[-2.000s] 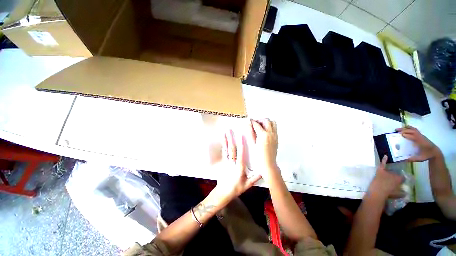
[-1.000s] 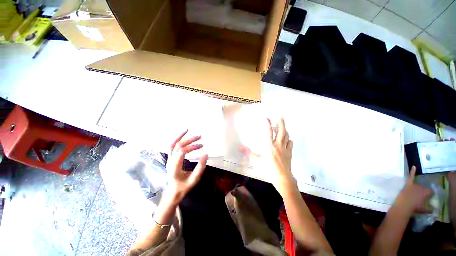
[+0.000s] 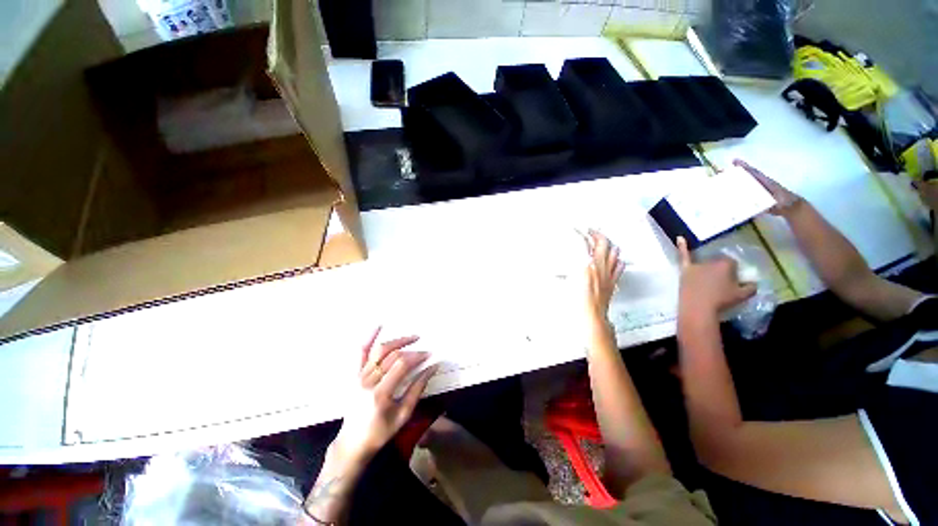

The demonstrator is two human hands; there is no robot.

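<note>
My left hand (image 3: 391,385) is at the front edge of the white table (image 3: 257,349), fingers spread, with nothing visible in it. My right hand (image 3: 604,275) is farther right over the table, fingertips bent down near its surface. Faint whitish shapes by its fingertips are too washed out to tell whether it holds a tray or sleeve. No tray outline shows clearly between my hands. A row of black box bases (image 3: 535,113) stands at the back on a black mat (image 3: 375,170).
A large open carton (image 3: 195,241) stands at the left with whitish packs (image 3: 221,118) inside. A dark phone (image 3: 388,83) lies behind. At right, a co-worker's hands hold a black box with a white top (image 3: 720,205). A crumpled plastic bag (image 3: 211,488) is below the table.
My view has turned right. My hands, close together at first, are now farther apart. The pale brownish patch near my right hand no longer shows.
</note>
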